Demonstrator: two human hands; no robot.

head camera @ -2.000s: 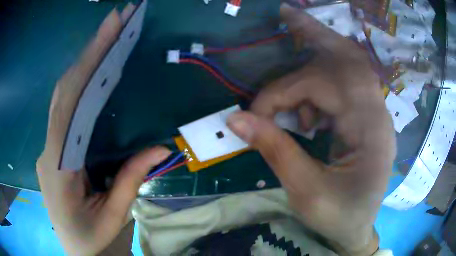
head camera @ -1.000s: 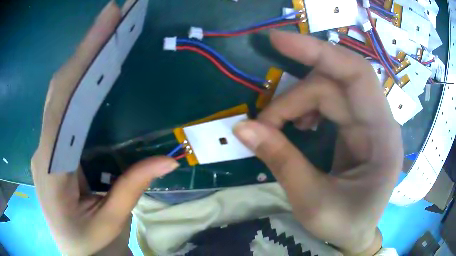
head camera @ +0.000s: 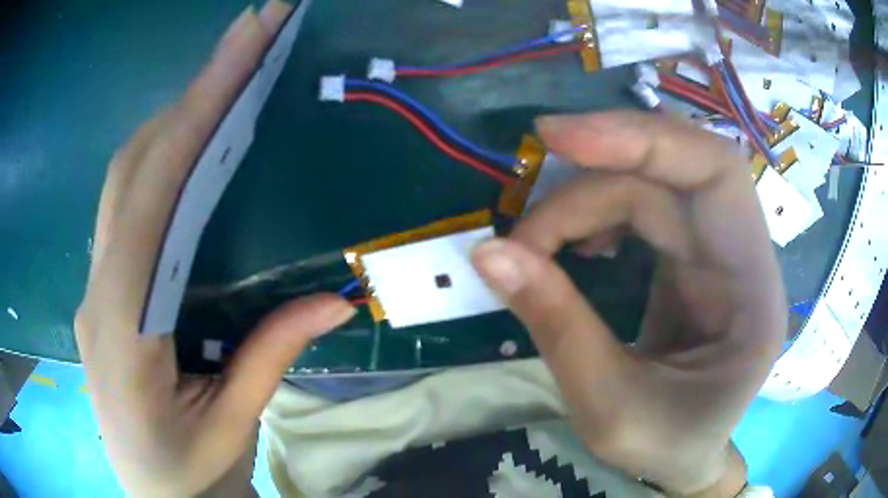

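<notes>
My left hand holds a grey-white pad strip with dark marks between palm and fingers. Its thumb touches the red and blue wires at the left end of an amber flexible circuit. My right hand pinches the right end of a white adhesive pad with a dark centre square. The pad lies over the circuit, with amber showing along its upper and left edges. Whether it is stuck down, I cannot tell. A small white connector shows beside my left thumb.
A padded piece with red and blue wires lies partly behind my right fingers. Another padded piece lies above it. Several more lie piled at upper right. White pad sheets curve along the right table edge. Clear film lies near the front edge.
The pad has come down over the circuit and turned more level, now offset toward me, with amber showing along its upper edge. The strip in my left hand has tilted more edge-on.
</notes>
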